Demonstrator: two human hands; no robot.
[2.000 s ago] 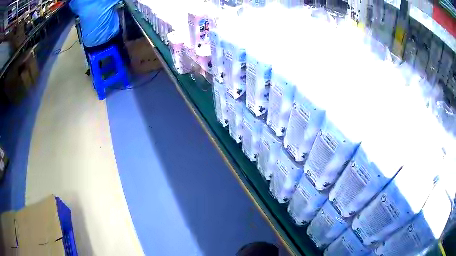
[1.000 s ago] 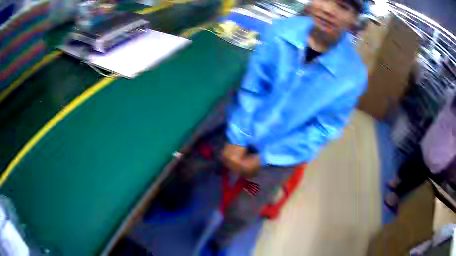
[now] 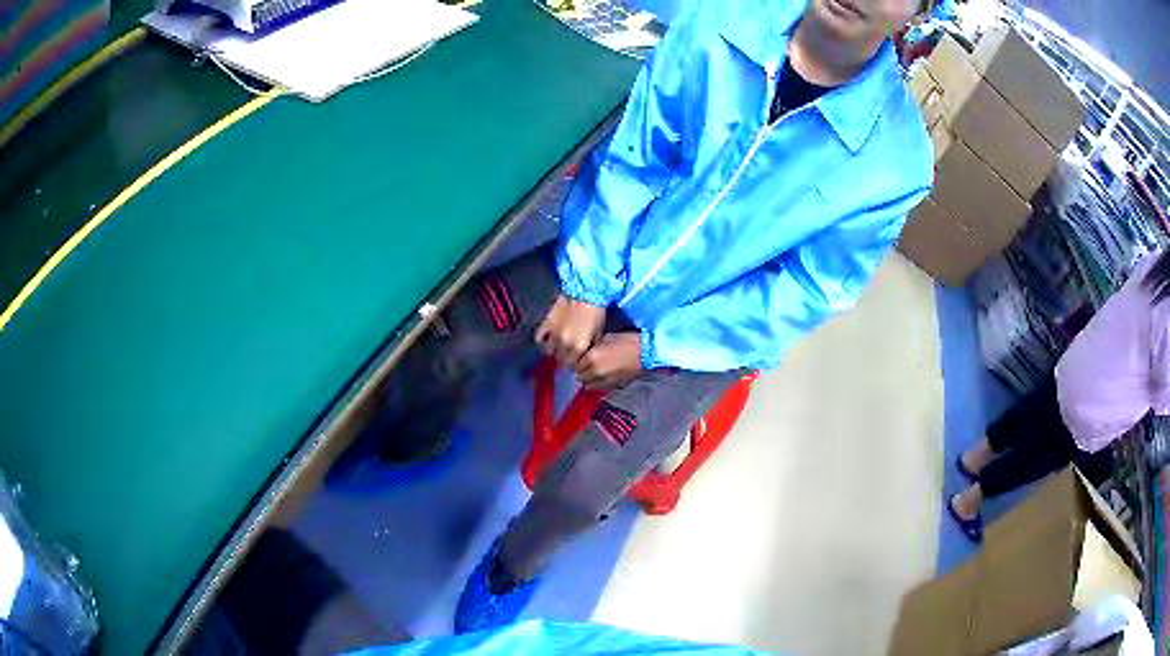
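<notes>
Neither of my hands is in view. A bit of blue smock shows at the bottom edge. The green-topped bench lies in front of me on the left, with a yellow tape line along it. Packs in clear plastic film are cut off at the lower left corner. A white board lies at the far end of the bench, with a grey-white device on it, cut off by the top edge.
A person in a blue smock sits on a red stool beside the bench, hands together. Brown cartons are stacked behind. An open carton is at the lower right. Another person in a pink top stands at the right.
The view has swung from the stacked rows of packs and the aisle to the seated person and bench. Since one second ago, the person appears larger and sharper, and the board sits higher in view.
</notes>
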